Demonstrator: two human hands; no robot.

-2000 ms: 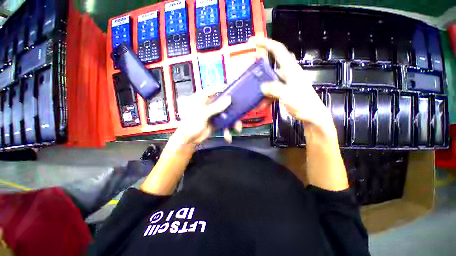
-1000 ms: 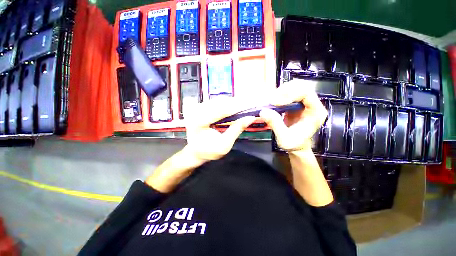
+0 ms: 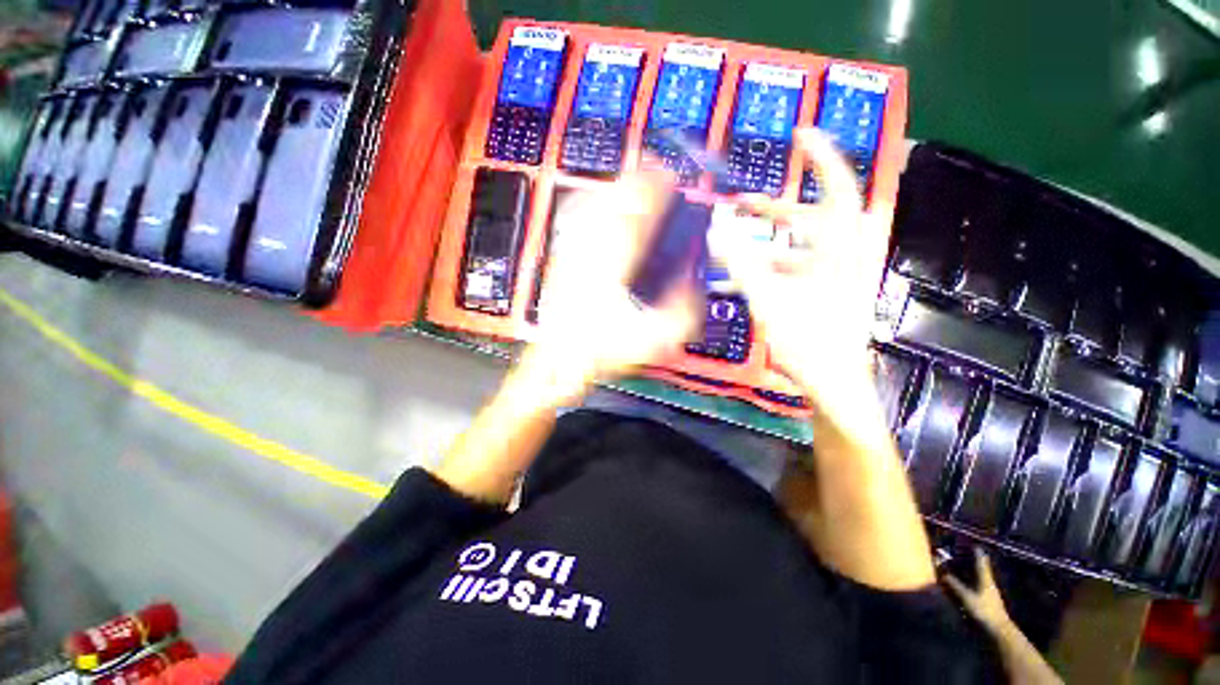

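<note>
My left hand is closed around a dark phone, blurred, above the middle of the red tray. My right hand is beside it over the tray's right part, fingers spread and overexposed; its grip is unclear. A thin dark piece, perhaps a back cover, shows blurred between both hands' fingertips. Keypad phones with blue screens fill the tray's back row. An open-backed phone lies in the front row's left slot. A face-up keypad phone lies in the front row, partly hidden.
A black blister tray of blue covers stands left, beside stacked red trays. A mostly empty black blister tray lies right. A cardboard box and another person's hand are at lower right. Red cylinders are at lower left.
The view has turned, shifting the trays right. The loose cover no longer lies across the tray's left phones. A face-up phone now shows in the front row. My hands are farther over the tray.
</note>
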